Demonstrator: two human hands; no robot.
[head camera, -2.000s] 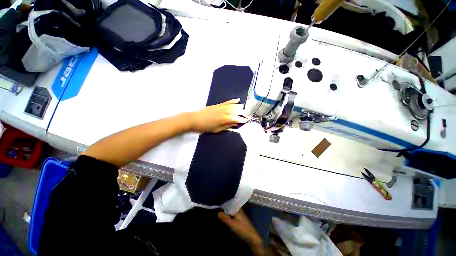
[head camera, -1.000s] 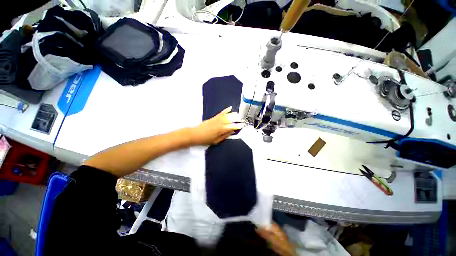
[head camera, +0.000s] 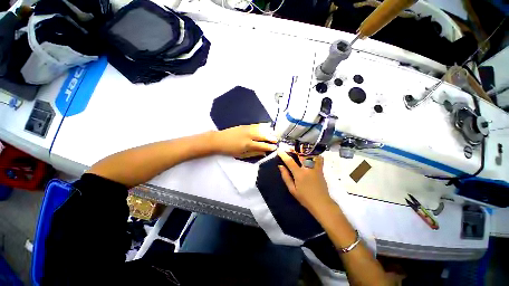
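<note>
A dark octagonal panel (head camera: 237, 107) lies on the white table behind my left hand. My left hand (head camera: 245, 141) presses the work flat, fingertips beside the needle area (head camera: 284, 144). My right hand (head camera: 304, 179) rests on the joined work, a dark panel (head camera: 279, 204) bordered by white fabric (head camera: 262, 215), with its fingers spread close to the presser foot. The joined work slants down over the table front, with another dark panel (head camera: 326, 251) below. The white sewing machine head (head camera: 390, 120) stands to the right. The needle tip is too small to make out.
A stack of cut panels (head camera: 142, 31) and a loose bundle (head camera: 50, 42) lie at the upper left. Thread snips (head camera: 422, 212) and a brown patch (head camera: 360, 171) lie right of the needle. A blue crate (head camera: 47, 223) and a red crate (head camera: 19, 167) stand below left.
My right hand has come up from below the table edge onto the fabric near the needle. The joined work and the far dark panel have turned to slant. My left hand stays by the needle.
</note>
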